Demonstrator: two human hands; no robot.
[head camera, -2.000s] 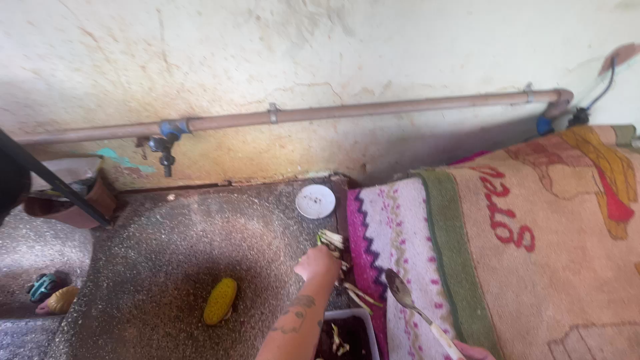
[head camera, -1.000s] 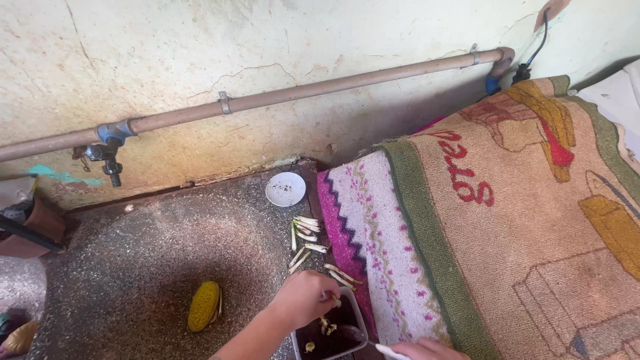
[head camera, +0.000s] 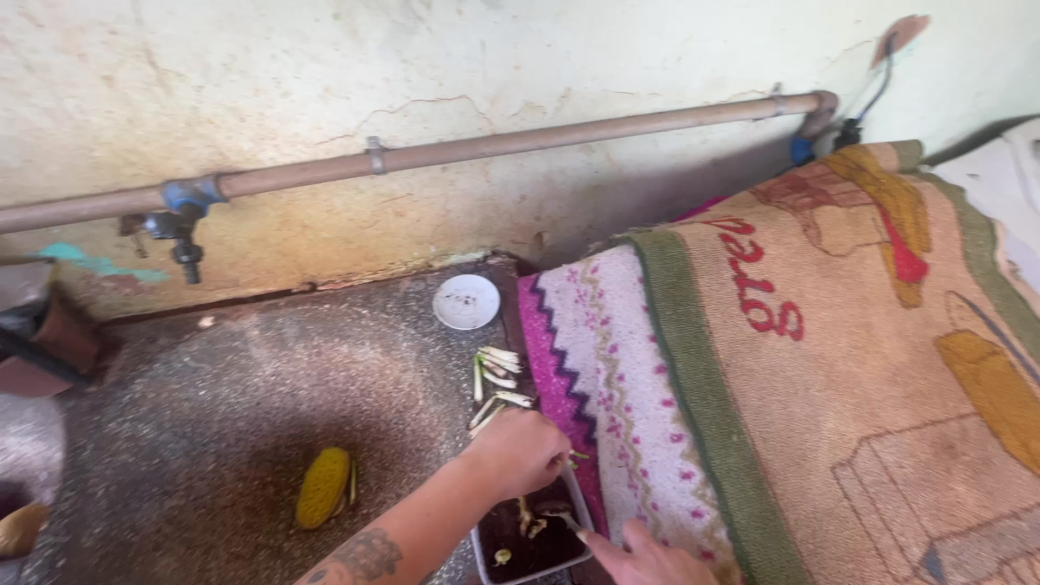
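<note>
My left hand (head camera: 524, 455), its fingers curled and partly hidden, is over the top edge of a plastic container (head camera: 578, 496) of dark soil. Green stem tips (head camera: 578, 457) show beside its fingers; whether it grips one is unclear. My right hand (head camera: 646, 561) holds a metal spoon (head camera: 569, 520), its bowl down in the soil. Pale rooted plant pieces (head camera: 530, 520) and a small bulb (head camera: 502, 556) lie in the container. Several white-and-green cut stem bases, like spring onion, (head camera: 497, 367) lie on the stone ledge behind my left hand.
A small white dish (head camera: 466, 302) with dark specks stands behind the stems. A yellow sponge (head camera: 322, 487) lies in the speckled stone basin (head camera: 203, 422). A tap (head camera: 187, 244) hangs from the wall pipe (head camera: 520, 145). Patterned rugs (head camera: 780, 390) cover the right side; a brown container (head camera: 61, 349) stands left.
The spoon was above the rug two seconds ago and is now in the soil. My left hand went from the stems to over the container, then back up to its top edge.
</note>
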